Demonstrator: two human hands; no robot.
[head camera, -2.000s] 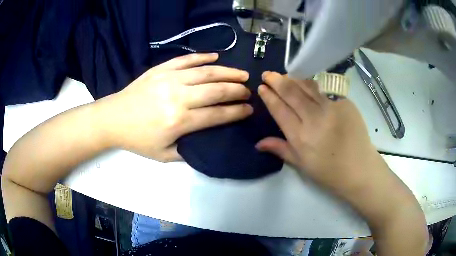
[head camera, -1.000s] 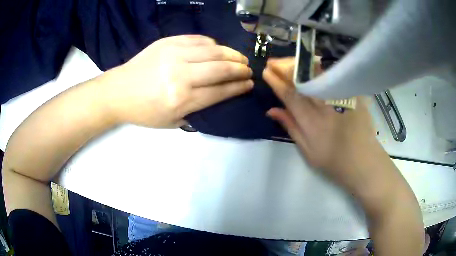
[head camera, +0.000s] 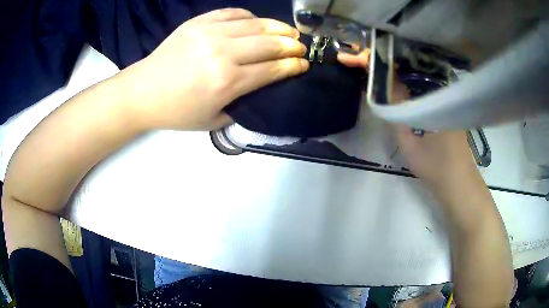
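Observation:
A dark navy garment part (head camera: 301, 105) with a rounded near edge lies under the shiny presser foot (head camera: 317, 49). My left hand (head camera: 204, 69) lies flat on the cloth with its fingertips just left of the foot. My right hand (head camera: 430, 147) is blurred and partly hidden behind the white machine head (head camera: 481, 78); one fingertip shows on the cloth just right of the foot. What the other right fingers do is hidden. The metal slide cover (head camera: 367, 149) shows below the cloth edge.
Metal thread snips (head camera: 480, 147) lie right of my right hand, mostly hidden by the machine head. Larger navy cloth folds (head camera: 54, 36) cover the upper left. The white table (head camera: 253, 210) has a curved front edge. A tan label (head camera: 71, 237) shows below it at left.
The navy part and my left hand have moved up, away from me, exposing the slide cover. The looped pale tape has left view. The machine head now hides more of my right hand and the snips.

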